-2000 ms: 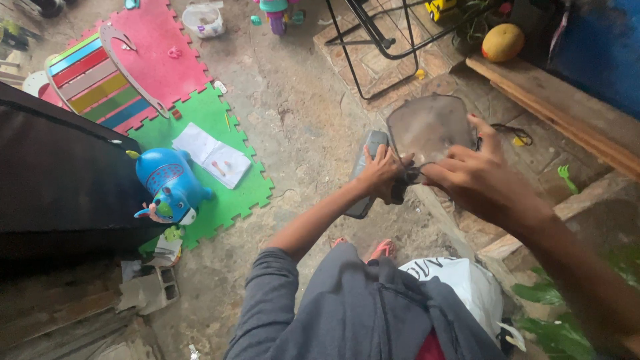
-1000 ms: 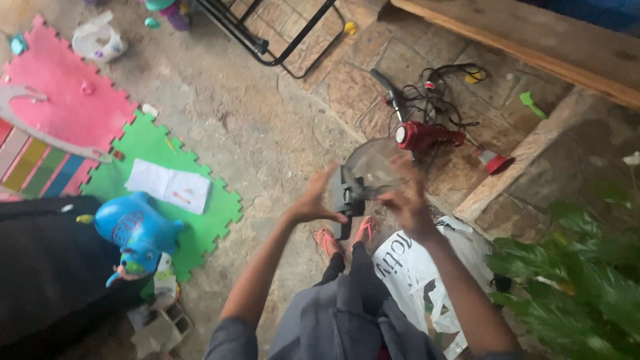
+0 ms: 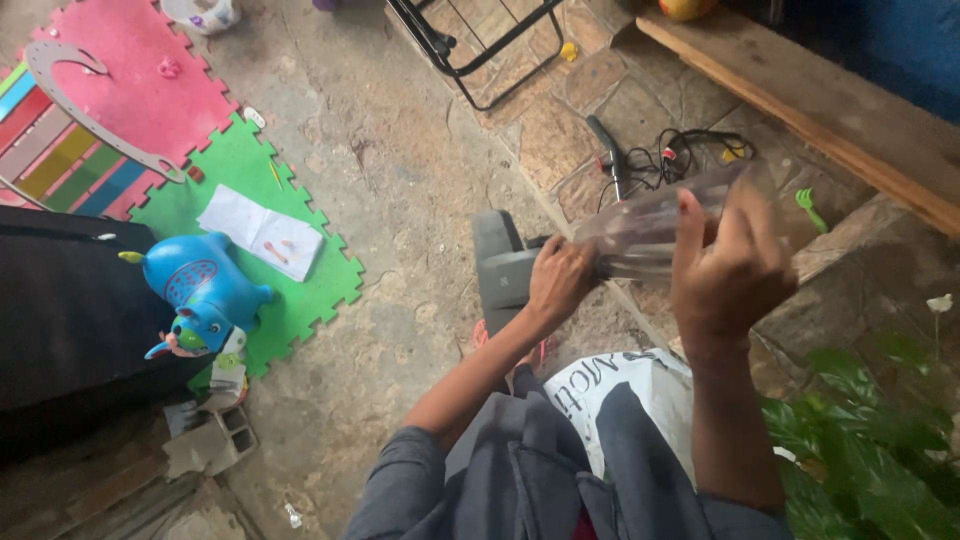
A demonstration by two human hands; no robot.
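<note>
My left hand grips a dark grey plastic part where it meets a smoky see-through plastic container. That container, blurred, reaches to the right, and my right hand is at its far end with fingers bent around it. The grey part looks like the head of a handheld vacuum cleaner, though its kind is not certain. Behind the container, on the stone paving, lie a black and silver handle and a tangled black cable. A white plastic bag with printing stands below my hands.
A wooden bench runs along the upper right, near a black metal frame. Leafy plants are at lower right. On the left are foam mats, a blue inflatable animal, an open notebook and a concrete block.
The see-through container, beside the grey part in both earlier frames, now points to the right, with my right hand at its far end. The red device on the paving one second ago is mostly hidden.
</note>
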